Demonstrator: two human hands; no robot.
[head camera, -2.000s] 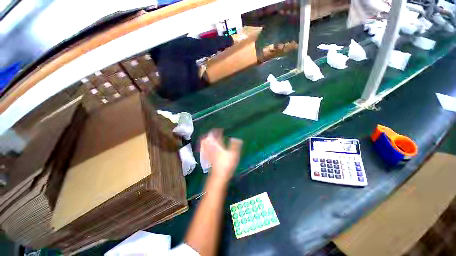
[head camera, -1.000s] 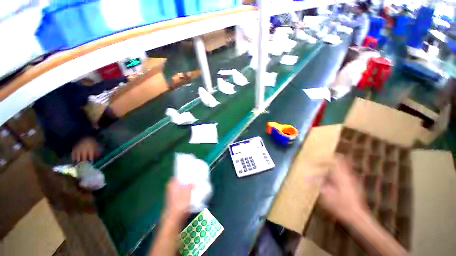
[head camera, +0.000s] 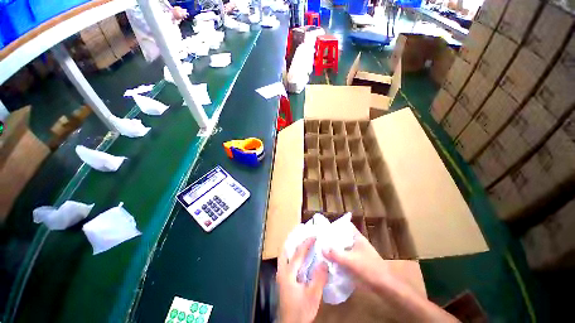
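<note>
My left hand (head camera: 301, 277) and my right hand (head camera: 359, 258) are together at the lower middle, both closed around white wrapped pieces (head camera: 337, 287). The white bundle looks like more than one piece, but I cannot tell how many. It is over the near end of an open shipping carton (head camera: 435, 189). A brown carton divider (head camera: 340, 166) with a grid of cells shows inside the carton, beyond my hands. The nearest cells are partly hidden by my hands and the bundle.
A dark table (head camera: 233, 252) left of the carton holds a calculator (head camera: 214, 198), a tape dispenser (head camera: 244, 151) and a sticker sheet (head camera: 189, 311). Several white pieces lie on the green conveyor belt (head camera: 69, 271). Red stools (head camera: 326, 53) stand ahead; stacked cartons (head camera: 504, 94) line the right.
My view has turned right towards the carton. My left hand has brought its white piece from beside the belt to over the carton, and my right hand has joined it.
</note>
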